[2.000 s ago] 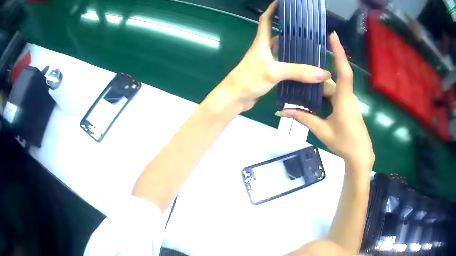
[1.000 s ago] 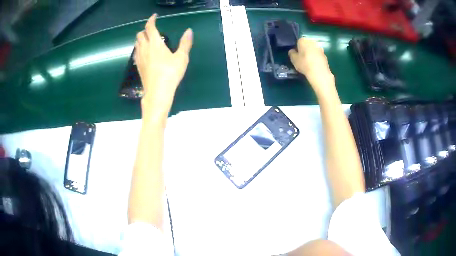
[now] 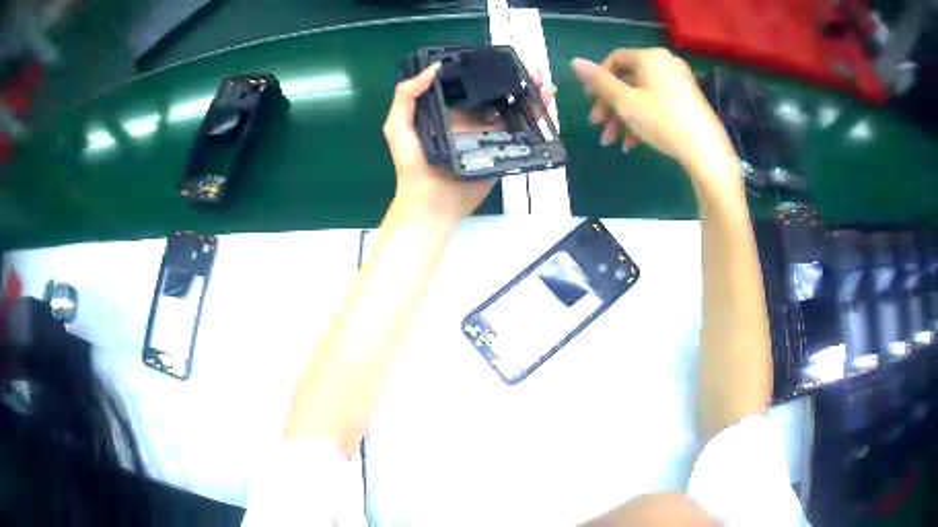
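My left hand point(image 3: 417, 154) is closed round a small stack of dark phone middle frames point(image 3: 504, 160) above the green belt, in front of the white strip. The top one shows a black piece at its upper end and silvery parts at its lower end. My right hand point(image 3: 648, 103) is to the right of the stack, apart from it, fingers parted and slightly curled, holding nothing visible. One black middle frame point(image 3: 602, 256) lies flat on the white surface point(image 3: 463, 443) between my forearms. Another point(image 3: 179, 285) lies at the left.
A stack of frames point(image 3: 228, 134) stands on the green belt point(image 3: 329, 154) at left. More dark frames lie on the belt behind my right wrist. A black tray of shiny frames point(image 3: 864, 299) is at right. A red tray point(image 3: 761, 36) is at the upper right, a round metal object point(image 3: 62, 300) at far left.
My left hand has moved right from the belt stack and taken hold of the stack my right hand was touching. That stack is now lifted and further left. My right hand has let go.
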